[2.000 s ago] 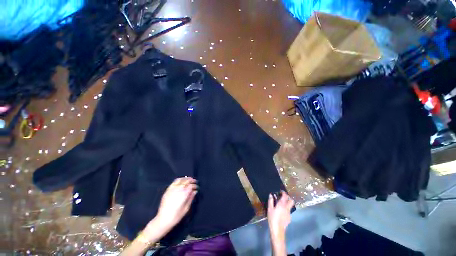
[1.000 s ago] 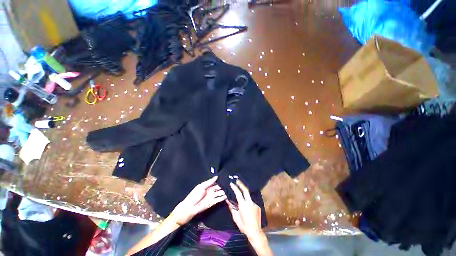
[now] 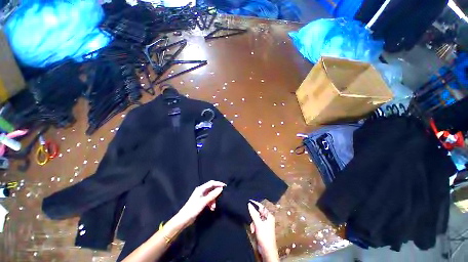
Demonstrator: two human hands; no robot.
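Observation:
A black jacket (image 3: 154,174) lies spread on the brown table, its collar away from me. A black hanger hook (image 3: 207,116) shows at its open neck, and a second hook shows at the collar. Two shiny cuff buttons (image 3: 82,229) show on a sleeve end at the left. My left hand (image 3: 201,200) is over the jacket's front, its bent fingertips on black cloth. My right hand (image 3: 262,222) is to its right, with black cloth between thumb and fingertip. The fingers partly hide the cloth they grip.
An open cardboard box (image 3: 320,94) stands at the right, with folded blue-grey garments (image 3: 336,148) and a pile of black garments (image 3: 390,184) nearer me. Tangled black hangers (image 3: 110,77) and a blue plastic bag (image 3: 56,30) lie at the far left. Red-yellow scissors (image 3: 46,152) lie left.
The view has shifted. My hands, close together near the jacket's lower front a second ago, are now farther apart, the right one over the jacket's right side.

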